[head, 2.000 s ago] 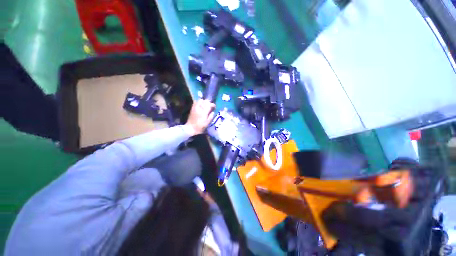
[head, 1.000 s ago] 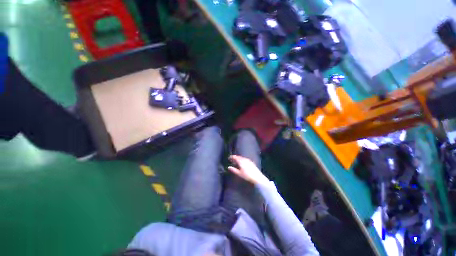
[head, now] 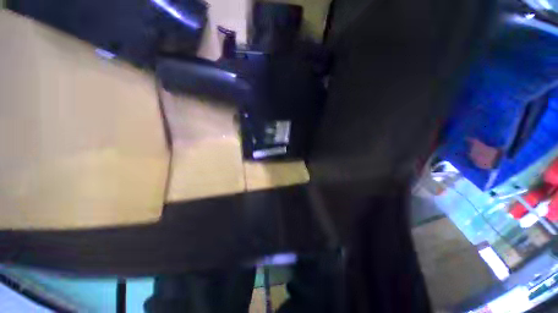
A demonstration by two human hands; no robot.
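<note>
A large black parts bin (head: 202, 235) fills the near view, very close to the camera. Tan cardboard (head: 79, 140) lines its inside. A black plastic unit (head: 281, 92) with a pale label lies in the bin, with a black barrel (head: 199, 79) extending to its left. Another black part (head: 122, 27) lies at the upper left. Neither of my hands is in view. The picture is blurred, and the far side of the bin is cut off.
Blue material (head: 502, 116) shows at the right, with red things (head: 538, 198) below it. A pale green surface shows at the lower right. Dark shapes, too unclear to name, lie below the bin's wall.
The view has swung from the bench and my lap to a close look at the bin. The bench, orange stand and my visible hand have left the picture.
</note>
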